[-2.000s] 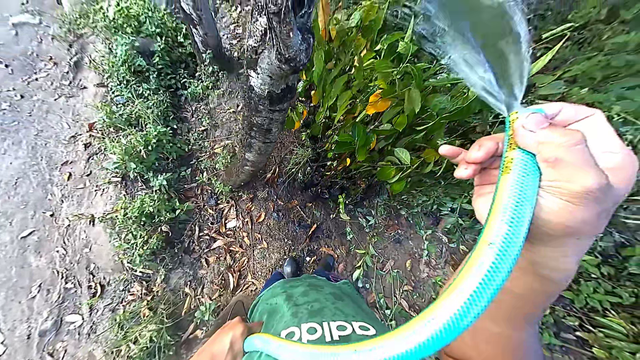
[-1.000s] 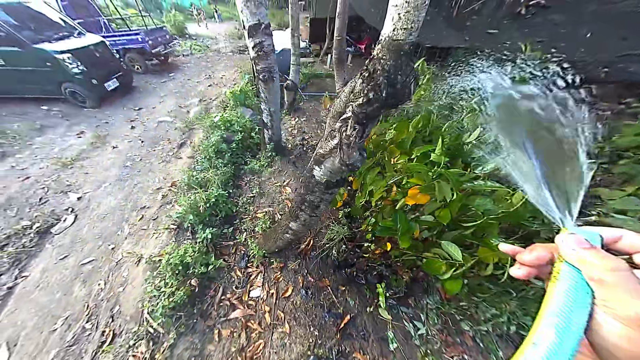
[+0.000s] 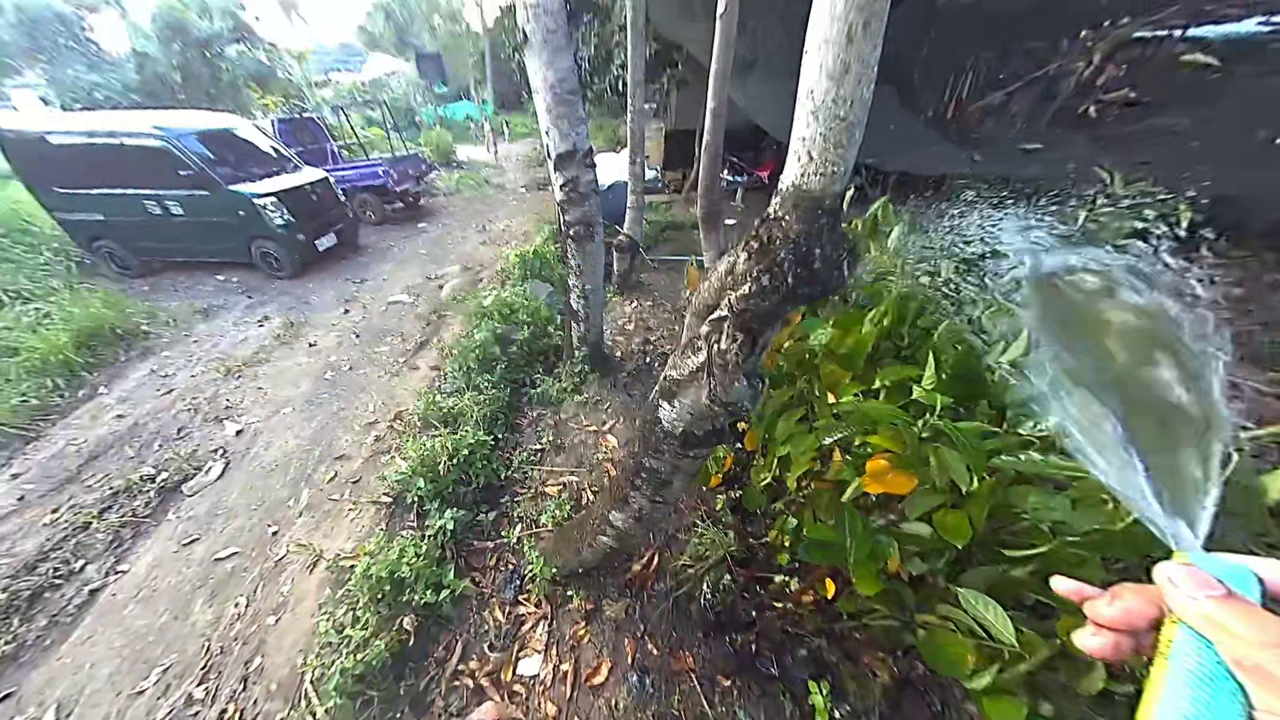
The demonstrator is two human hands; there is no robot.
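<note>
My right hand [image 3: 1215,610] grips a turquoise and yellow garden hose [image 3: 1195,660] at the lower right, its thumb pressed over the hose end. From there a fan of water [image 3: 1130,380] sprays up and away, over the leafy green plants [image 3: 900,460], some with yellow leaves. My left hand is out of the frame. Left of the plants stands a leaning tree trunk [image 3: 740,320] with rough, dark bark near its base.
Thinner trunks [image 3: 570,180] rise beyond, beside low weeds [image 3: 450,440]. A dirt track [image 3: 270,430] runs along the left, with a dark van [image 3: 180,200] and a purple pickup [image 3: 350,170] parked on it. Dry leaves litter the soil.
The view has tilted up, bringing the vehicles in. My left hand, seen on the hose two seconds ago, has left the view. Water still sprays from the hose in my right hand.
</note>
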